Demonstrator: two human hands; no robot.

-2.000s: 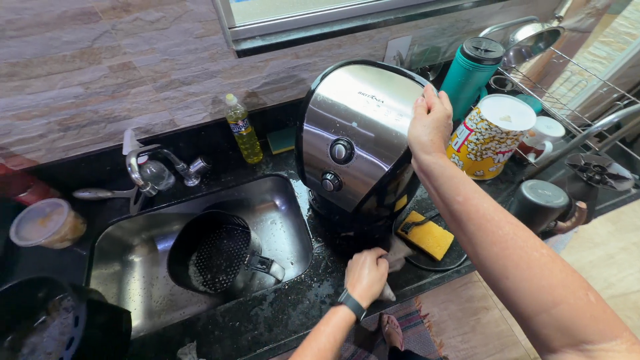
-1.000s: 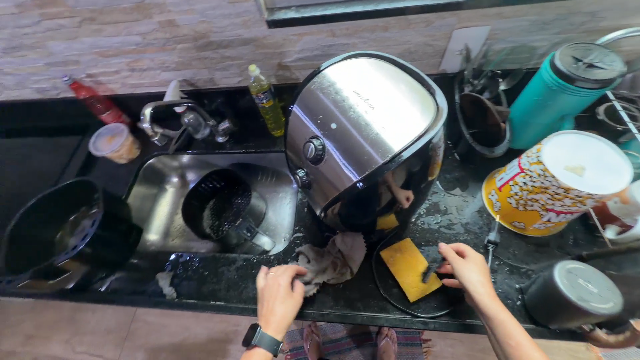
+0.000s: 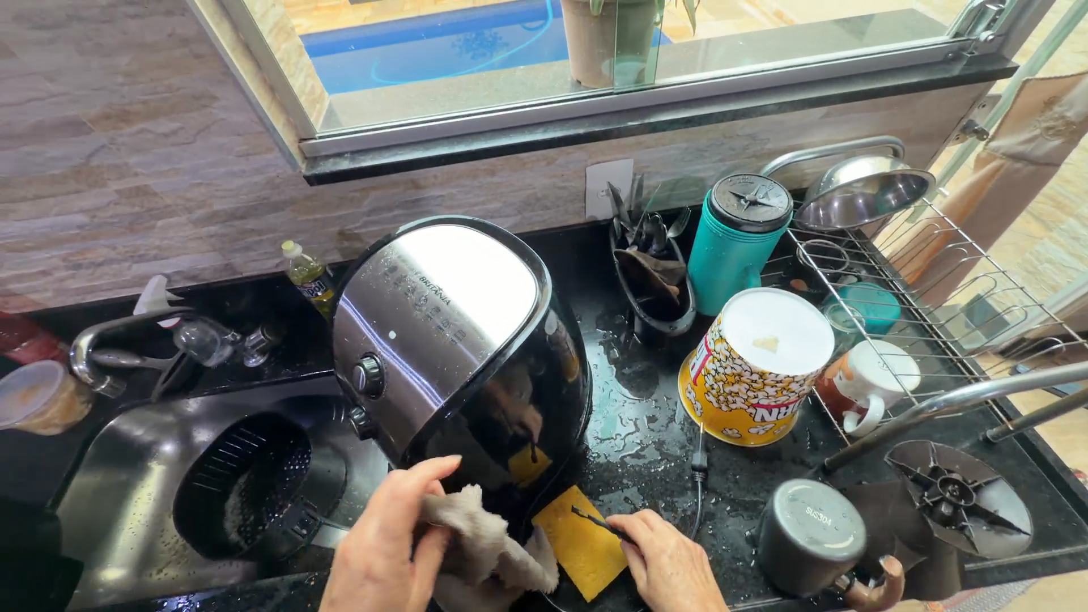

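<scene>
My left hand [image 3: 387, 535] holds a grey cloth [image 3: 489, 544] bunched between thumb and fingers, in front of the air fryer [image 3: 459, 340]. That appliance, black with a steel front and two knobs, stands right of the steel sink. My right hand [image 3: 667, 557] grips a thin dark object [image 3: 599, 522], perhaps a cable, above a yellow sponge cloth [image 3: 578, 544] lying flat on the counter. A cord with a connector [image 3: 699, 463] lies on the wet counter beyond that hand. The black perforated basket [image 3: 246, 484] rests in the sink.
A popcorn bucket [image 3: 752, 370], a teal bottle [image 3: 738, 242] and a cutlery holder [image 3: 654, 297] stand right of the fryer. A wire dish rack [image 3: 977, 297] and an upturned dark mug [image 3: 812, 531] are further right. Behind the sink are a faucet [image 3: 85, 348] and an oil bottle [image 3: 306, 276].
My right hand has come down from the fryer's upper right side to the yellow cloth. My left hand has lifted the grey cloth, which lay on the counter beside it. The view has shifted.
</scene>
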